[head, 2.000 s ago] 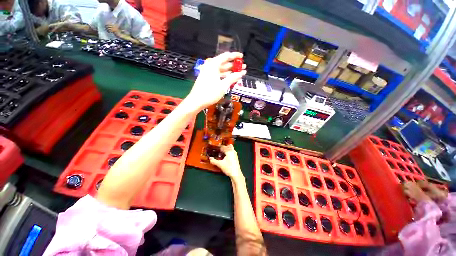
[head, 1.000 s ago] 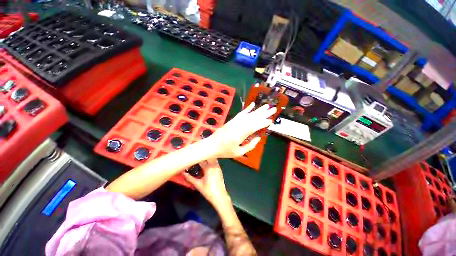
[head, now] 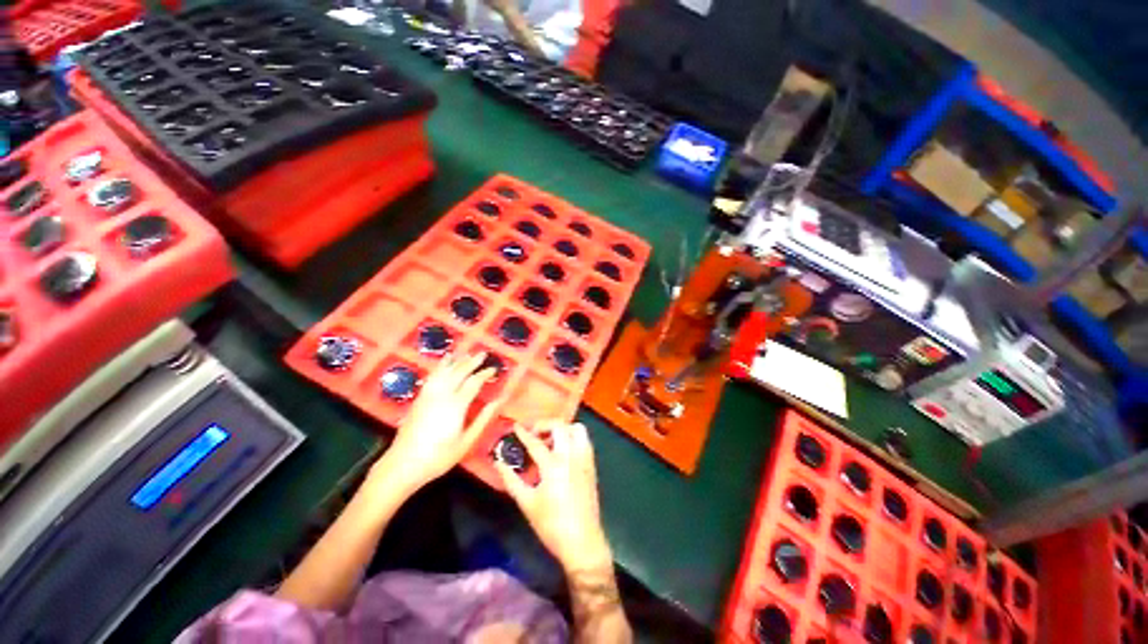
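Observation:
The left red tray [head: 378, 308] lies in front of me, with black round watch heads in many pockets. My right hand [head: 554, 484] holds a watch head [head: 512, 452] between its fingers at the tray's front right corner. My left hand [head: 441, 415] is over the tray's front edge, palm down. Its fingertips are at another watch head, partly hidden under them; whether they grip it I cannot tell. The orange toggle press [head: 674, 403] stands right of the tray, with no hand on it. Its red lever [head: 748, 342] points down towards the right.
Right red tray [head: 888, 547] at lower right holds watch heads. Behind the press are a controller box [head: 869, 321], power supply [head: 988, 390] and white paper [head: 806, 380]. Blue box [head: 691, 154] is at the back. Black trays [head: 239, 94] and a grey device with blue display [head: 180, 467] are left.
My left hand has come down from the red lever to the left tray. My right hand has moved from the press base to the tray's front, with a watch head. The view has turned down and left.

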